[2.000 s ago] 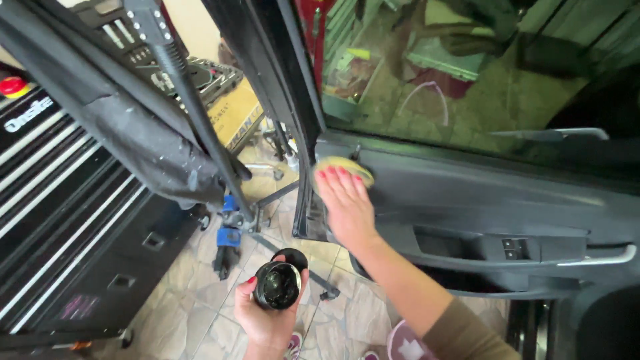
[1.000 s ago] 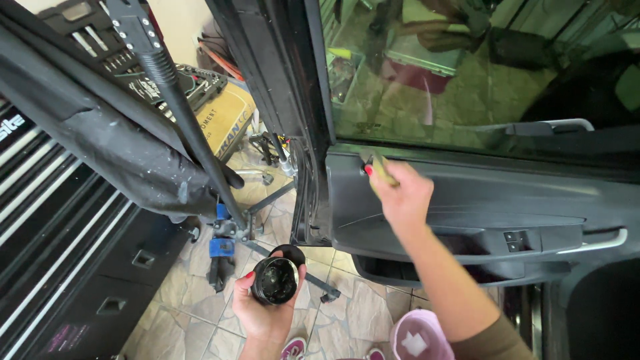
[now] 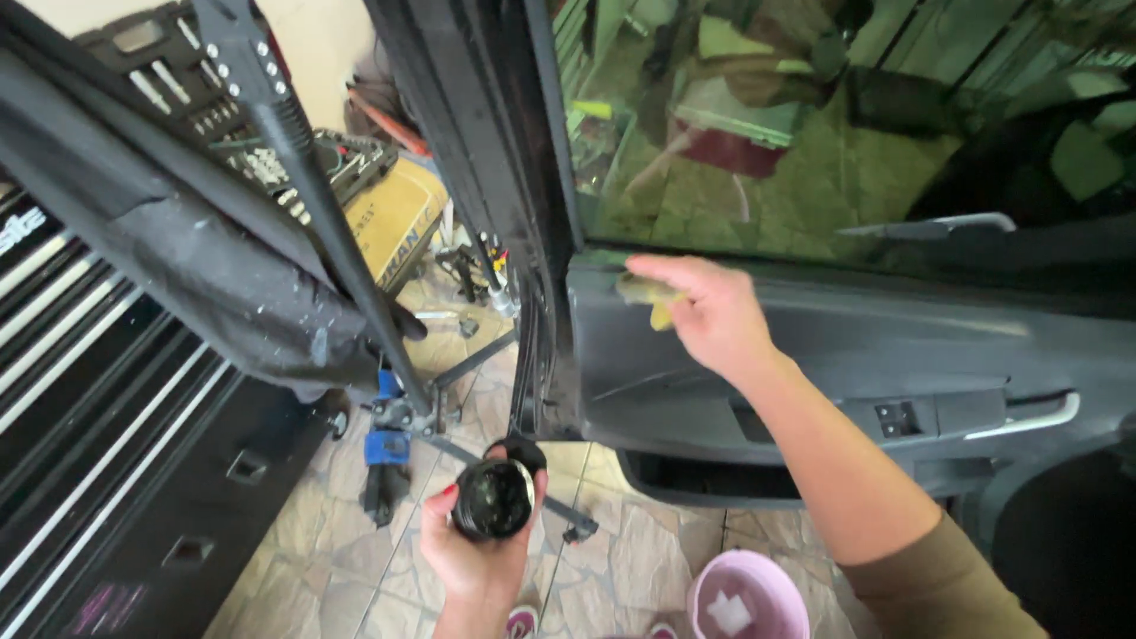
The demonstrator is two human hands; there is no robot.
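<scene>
My right hand (image 3: 719,311) grips a yellowish sponge pad (image 3: 652,295) at the upper front corner of a car's dark door panel (image 3: 674,382), just below the window glass (image 3: 781,160). Whether the pad touches the panel at this instant cannot be told. Lower down, my left hand (image 3: 479,550) holds an open black jar (image 3: 493,499) with dark, glossy contents, its mouth facing up. A round black lid (image 3: 522,453) shows behind the jar, near my left fingers. Window switches (image 3: 896,419) and a silver door handle (image 3: 1029,417) lie right of my right forearm.
At left stands a black tool chest (image 3: 213,479), with dark cloth (image 3: 204,248) hanging over it beside a black stand (image 3: 355,293) whose legs reach the stone-patterned floor (image 3: 639,541). A socket set (image 3: 293,169) rests on a yellow box (image 3: 399,217). A pink bucket (image 3: 794,590) stands below the door.
My right hand first lay flat over the pad, then turned with the pad on edge; it remains near the panel's upper corner. My left hand still holds the jar.
</scene>
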